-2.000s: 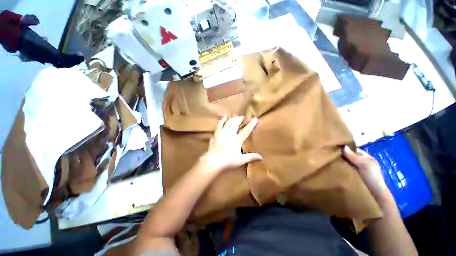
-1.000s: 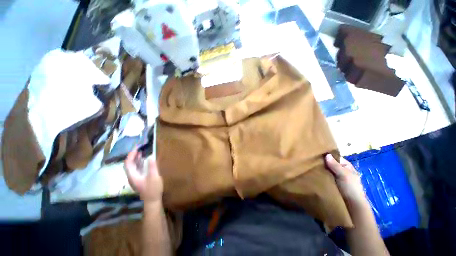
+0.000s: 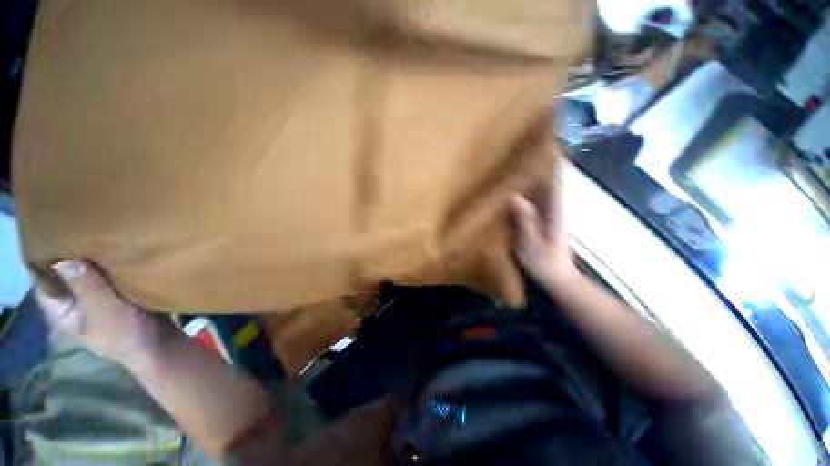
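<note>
A large tan-brown garment panel (image 3: 227,155) is held up in front of me and fills the upper left and middle of the blurred view. My left hand (image 3: 86,305) grips its lower left corner, with the thumb on the near face. My right hand (image 3: 539,238) grips its lower right edge, where the cloth bunches and folds. A vertical seam or crease runs down the panel between the hands. The fingers behind the cloth are hidden.
A curved white table edge (image 3: 628,264) runs down the right side. White and dark machine parts (image 3: 696,127) stand at the upper right, blurred. Greenish-grey cloth (image 3: 91,405) lies at the lower left. My dark lap cloth (image 3: 491,400) is below.
The view has turned left, away from the sewing machine. The panel has come off the table and is lifted between both hands. My left hand, free of the cloth one second ago, now grips it.
</note>
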